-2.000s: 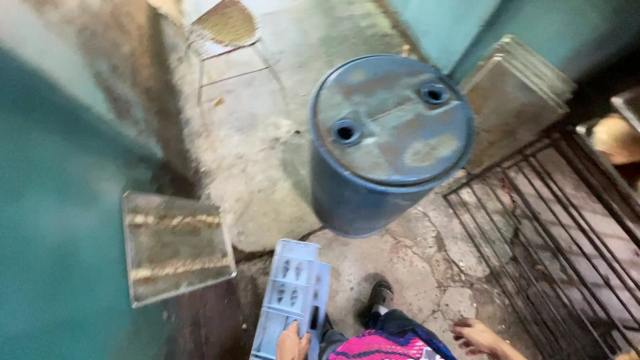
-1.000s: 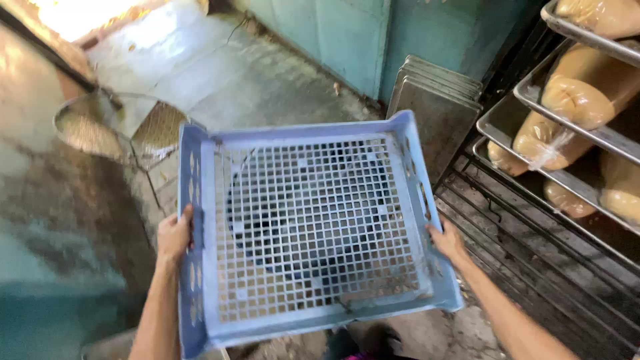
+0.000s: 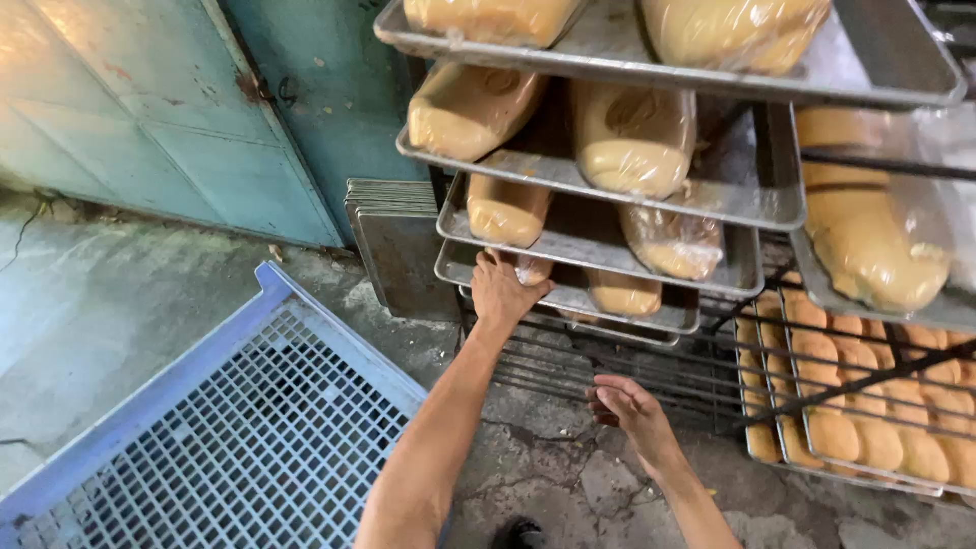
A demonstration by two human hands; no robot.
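My left hand reaches to a lower metal sheet tray on the rack, its fingers at a bread loaf in clear plastic; whether it grips the loaf I cannot tell. Below and to the right, my right hand hangs in the air with nothing in it, fingers slightly bent and apart. Wrapped loaves lie on several trays stacked above my left hand. At the lower left sits a blue plastic crate with a grid bottom, partly hidden by my left forearm.
Flat metal trays lean in a stack against the teal metal wall. Dark rack bars run beneath the loaves. At the right are trays of small bread rolls and another wrapped loaf. The concrete floor is cracked.
Both hands have let go of the blue crate, which they held in front of me a second ago. My left hand has moved to the rack. The view has turned right toward the rack.
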